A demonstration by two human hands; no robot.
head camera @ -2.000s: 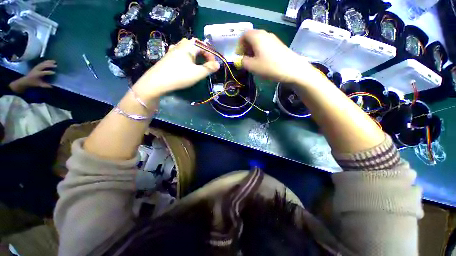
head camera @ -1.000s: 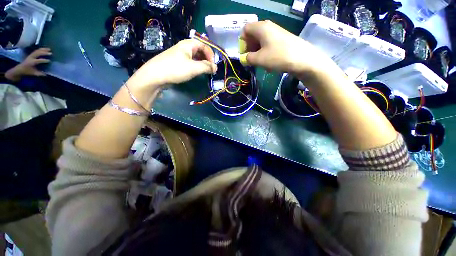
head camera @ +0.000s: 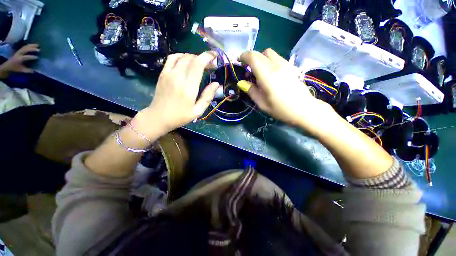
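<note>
A camera base housing stands in front of me, with a black open cup (head camera: 235, 109) and a white bracket plate (head camera: 232, 31) behind it. A wiring harness (head camera: 216, 42) rises from the cup, its white plug end up at the left. An orange-yellow lead points to the lower left. My left hand (head camera: 182, 91) is at the cup's left side, thumb and fingers apart around its edge. My right hand (head camera: 267, 84) is at its right side, a yellow finger cot over the cup. The fingertips partly hide the cup; whether they grip anything is unclear.
More housings with black cups (head camera: 372, 107) and white plates (head camera: 322, 42) stand at the right. Black head modules (head camera: 148, 36) cluster at upper left, others at upper right. A slim tool (head camera: 74, 51) and another person's hand (head camera: 21, 59) are at left. An open carton (head camera: 75, 131) is below.
Both hands have come down from above the cup onto its sides, fingers more spread. The harness now stands up behind my left fingers. The other person's hand has shifted slightly left.
</note>
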